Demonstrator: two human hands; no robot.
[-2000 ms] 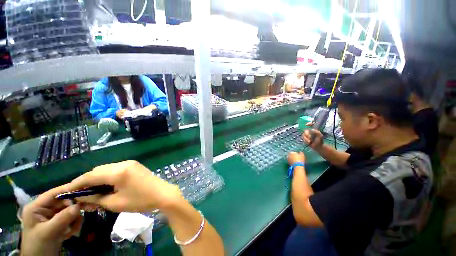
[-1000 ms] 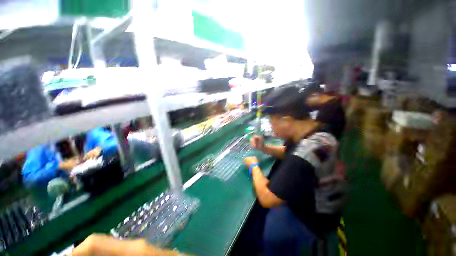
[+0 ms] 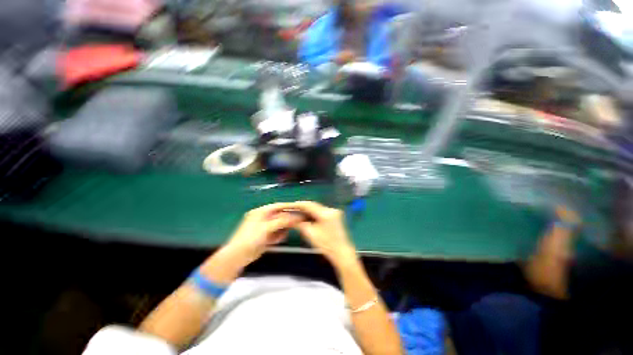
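The frame is blurred. My left hand (image 3: 258, 231), with a blue band on its wrist, and my right hand (image 3: 321, 226), with a thin bracelet, meet over the front edge of the green bench. Their fingertips pinch a small dark piece (image 3: 294, 212) between them. Its shape is too blurred and covered to tell. The tweezers (image 3: 272, 186) lie on the bench beyond my hands. A black bench unit (image 3: 298, 163) stands behind them with white wipes (image 3: 276, 122) on top.
A cream tape roll (image 3: 230, 159) lies left of the black unit, and stacked trays (image 3: 119, 127) stand farther left. A jar with a white wipe (image 3: 358, 170) and a clear blister tray (image 3: 402, 163) are to the right. A neighbour's arm (image 3: 552, 251) is at far right.
The view has swung from the neighbour on the right back down to the bench in front. Both my hands now show lower and central, together at the bench edge.
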